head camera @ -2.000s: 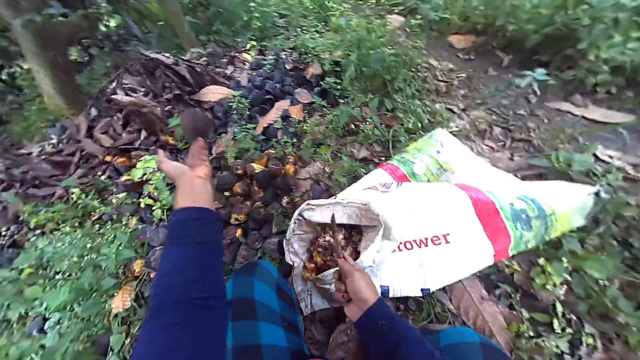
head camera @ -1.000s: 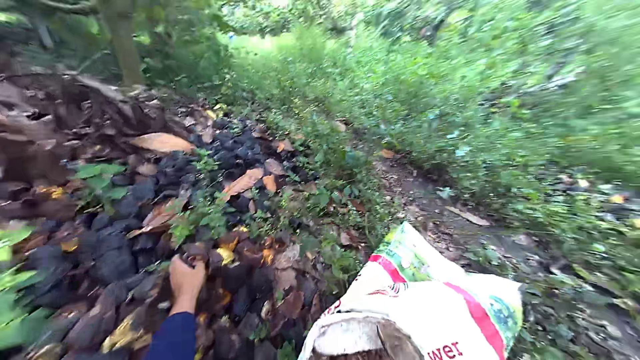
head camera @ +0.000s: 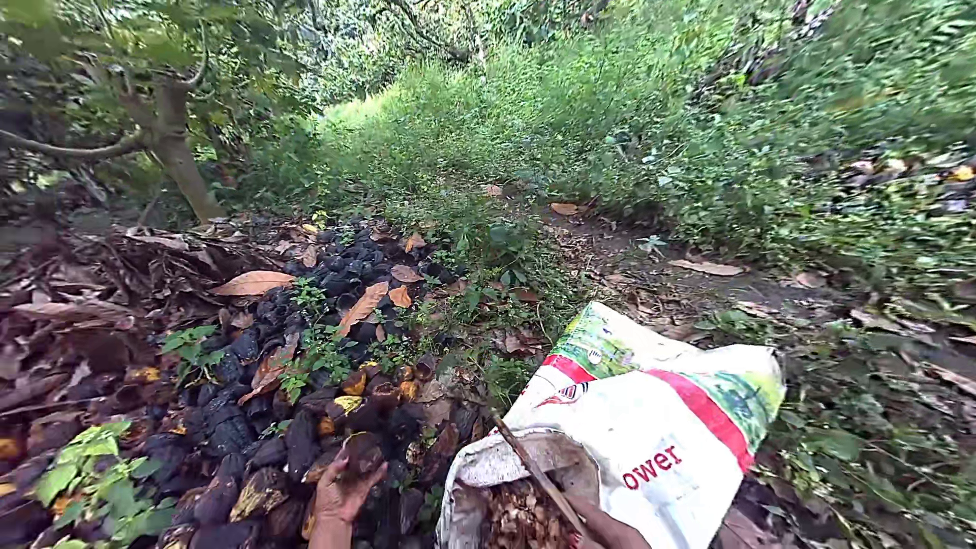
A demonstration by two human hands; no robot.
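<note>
My left hand (head camera: 343, 496) is low in the view over the heap of pods, palm up with its fingers apart; a dark brown cacao pod piece (head camera: 361, 455) is at its fingertips, and whether it is gripped is unclear. My right hand (head camera: 606, 526), partly cut off by the bottom edge, is closed on a long thin brown stick or blade (head camera: 537, 476) that slants over the sack's mouth. The white woven sack (head camera: 648, 435), with red bands and printed writing, lies on the ground with its rolled mouth open. Brownish pieces (head camera: 526, 515) fill the inside.
Dark and yellowish old cacao pod husks (head camera: 229, 431) cover the ground at left, with dry leaves (head camera: 362, 307) and small green plants (head camera: 107, 484) among them. A tree trunk (head camera: 179, 156) stands at the back left. A dirt path (head camera: 663, 267) runs beyond the sack, beside tall weeds.
One second ago my left hand was down among the husks; now it is palm up nearer the sack. My right hand, out of view then, shows again with the long thin tool. The view has tilted up since two seconds ago.
</note>
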